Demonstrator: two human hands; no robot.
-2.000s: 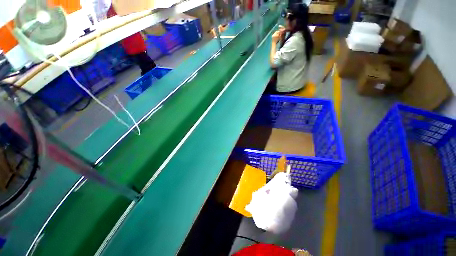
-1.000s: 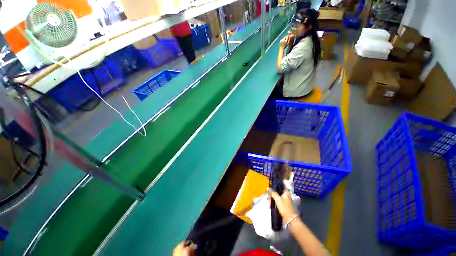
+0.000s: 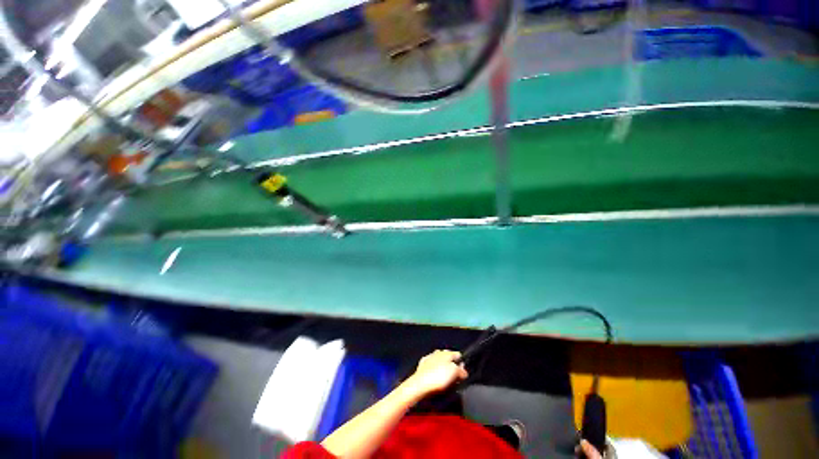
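Observation:
My left hand (image 3: 440, 371) is closed around a thin black cord (image 3: 557, 312) at a straight black piece, in front of the bench edge. The cord arches over the edge of the pale green bench (image 3: 431, 291) and drops to a black electric screwdriver (image 3: 594, 420) at the lower right. My right hand (image 3: 588, 449) grips the screwdriver's lower end; only a few fingers show at the picture's bottom edge.
A yellow-labelled black tool (image 3: 286, 191) hangs over the dark green belt (image 3: 404, 193). A grey post (image 3: 501, 161) and black cable loop (image 3: 431, 94) stand ahead. Blue crates (image 3: 99, 385) and a white-padded stool (image 3: 301, 387) are lower left; a yellow board (image 3: 633, 399) is lower right.
The view has swung left along the line. The screwdriver, earlier upright over the crate side, is now low at the right, with its cord showing between my hands.

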